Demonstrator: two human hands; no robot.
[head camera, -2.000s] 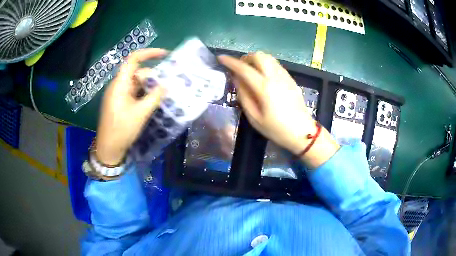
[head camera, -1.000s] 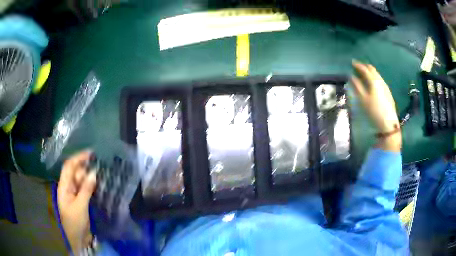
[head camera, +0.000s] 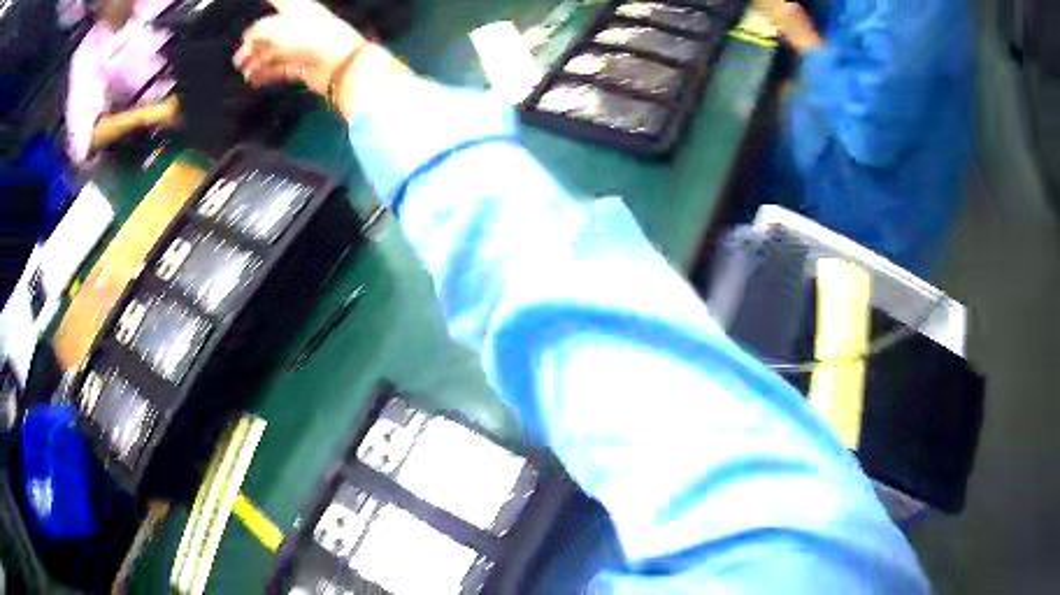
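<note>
My right hand (head camera: 296, 49) is at the upper left, at the end of my outstretched blue sleeve. It is small and blurred beside a dark shape, and I cannot tell whether it grips anything. My left hand is not in view. The phone tray (head camera: 541, 488) nearest me is at the bottom, cut off by the frame edge and partly covered by my arm. Its phone units (head camera: 465, 471) show pale camera blocks and bright shiny surfaces.
Other phone trays are at left (head camera: 250, 314) and top (head camera: 604, 128). A dotted cream strip (head camera: 217, 511) lies lower left. A bin (head camera: 907, 279) with a yellow strip is at right. People stand at upper left (head camera: 105, 87) and upper right (head camera: 883, 128).
The view has swung right. My right arm now stretches far across the bench. My left hand and the dotted sheet it held have left the view, and the fan is out of sight.
</note>
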